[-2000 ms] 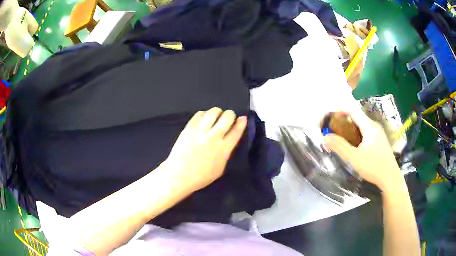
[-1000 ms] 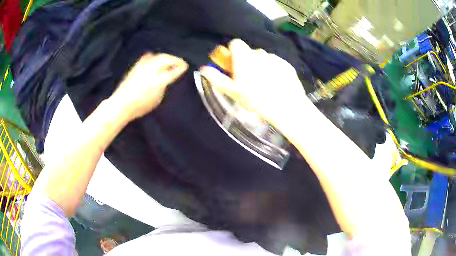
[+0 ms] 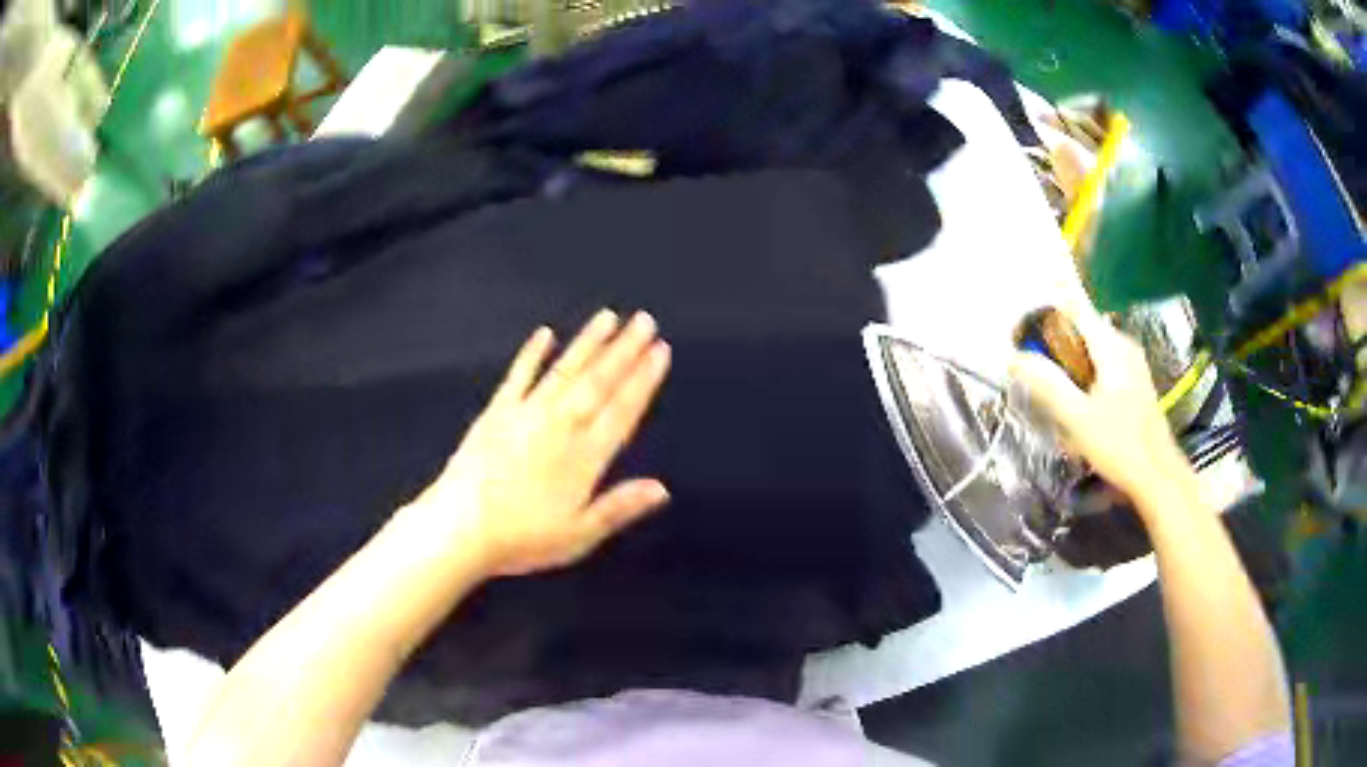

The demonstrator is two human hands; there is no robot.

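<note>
A large black to dark navy garment (image 3: 750,450) lies spread over the white-covered table, with a straight fold or seam line across its middle. My left hand (image 3: 577,442) lies flat on the garment, palm down, fingers apart, holding nothing. My right hand (image 3: 1102,405) grips the brown handle of the silver steam iron (image 3: 975,450) at the garment's right side. The iron is tilted, its pale-edged soleplate partly showing. Whether the iron touches the table is hard to tell. A small yellowish strip (image 3: 616,162) lies on the dark cloth near the far side.
The white table cover (image 3: 990,247) shows at the right and front. More dark cloth (image 3: 690,75) is bunched at the far side. A yellow rail (image 3: 1096,180) runs beyond the table's right edge. A wooden stool (image 3: 263,75) stands on the green floor at the far left.
The iron has moved off the garment to the right in my right hand. My left hand has changed from closed fingers to a flat, spread palm. The view has turned and the cloth lies flatter.
</note>
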